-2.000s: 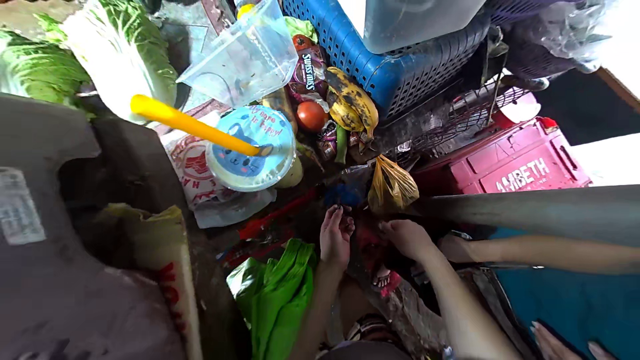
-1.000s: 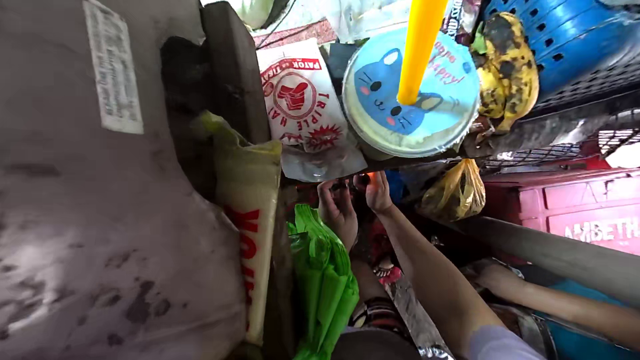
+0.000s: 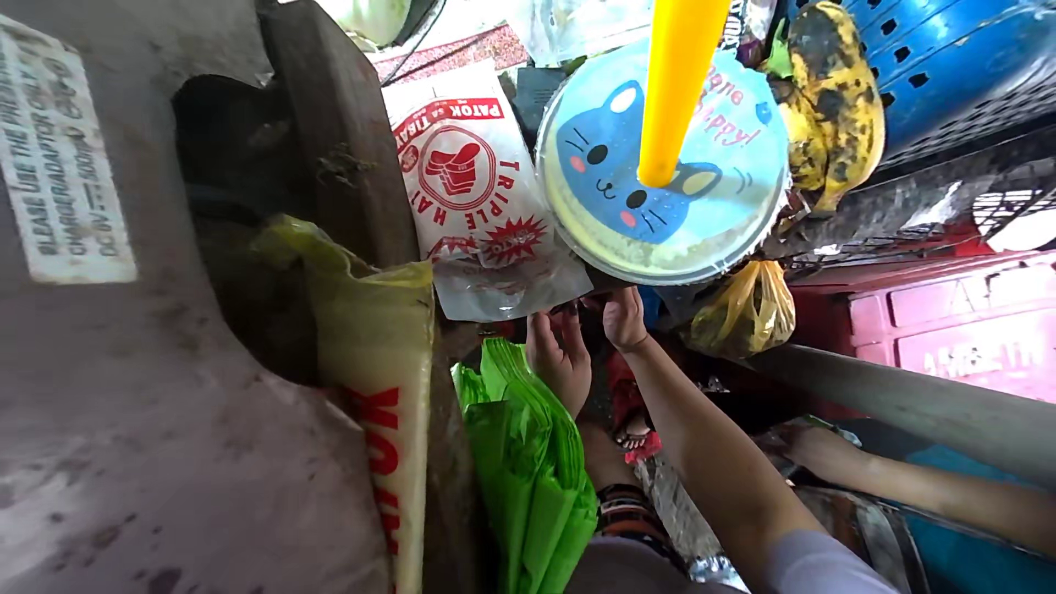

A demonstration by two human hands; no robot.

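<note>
Low in the middle, my left hand [image 3: 561, 359] is raised beside the top of green plastic bags [image 3: 528, 470], its fingertips at a small dark thing I cannot make out. My right hand [image 3: 624, 318] is close on its right, fingers bent, partly hidden under a sealed plastic cup [image 3: 610, 206] with a cat-face lid and a thick yellow straw [image 3: 681, 91]. What the right fingers hold, if anything, is hidden. Left of the cup lies a white printed paper bag [image 3: 470, 181]. A knotted yellow plastic bag [image 3: 747, 309] hangs right of my right hand.
Spotted bananas [image 3: 829, 107] lie beside a blue plastic basket [image 3: 949, 66]. A grey plastic casing [image 3: 165, 429] and a yellowish printed plastic bag [image 3: 371, 355] fill the left. At right are a pink crate [image 3: 973, 322], a grey rail [image 3: 916, 404] and another person's arm [image 3: 924, 487].
The view has shifted strongly toward the cup and grey casing. My hands were apart two seconds ago; they are now close together. A reddish glow at my right fingertips one second ago is gone.
</note>
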